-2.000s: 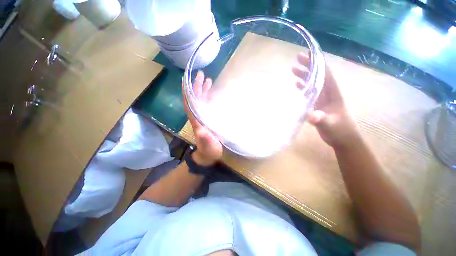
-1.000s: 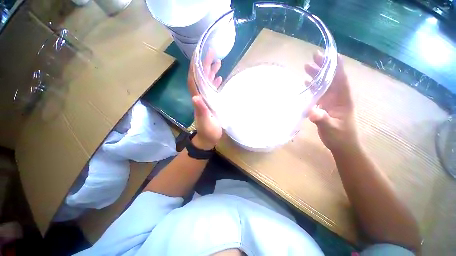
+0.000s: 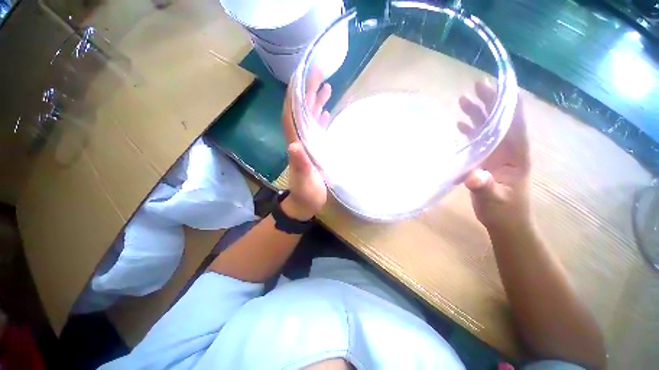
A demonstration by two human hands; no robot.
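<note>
A clear housing [image 3: 498,108] with a thick shiny rim and a notch at its far side is held up over the cardboard mat [image 3: 578,159]. A bright white bowl [image 3: 390,155] shows through it, low inside the housing; the glare hides its detail. My left hand [image 3: 307,166] holds the housing's left side, with a dark band on the wrist. My right hand [image 3: 502,173] holds its right side, fingers seen through the clear wall.
Stacked white bowls [image 3: 289,43] stand behind my left hand. A cardboard side surface [image 3: 144,123] at left bears glinting clear housings [image 3: 50,108]. White bundles [image 3: 195,188] lie below it. Another clear housing [image 3: 650,217] is cut off at the right edge. The green bench top [image 3: 578,43] lies behind.
The housing has moved right and tilted so more of its inner wall shows, with the white bowl deeper in view. Both hands keep their hold on it. The view has shifted a little.
</note>
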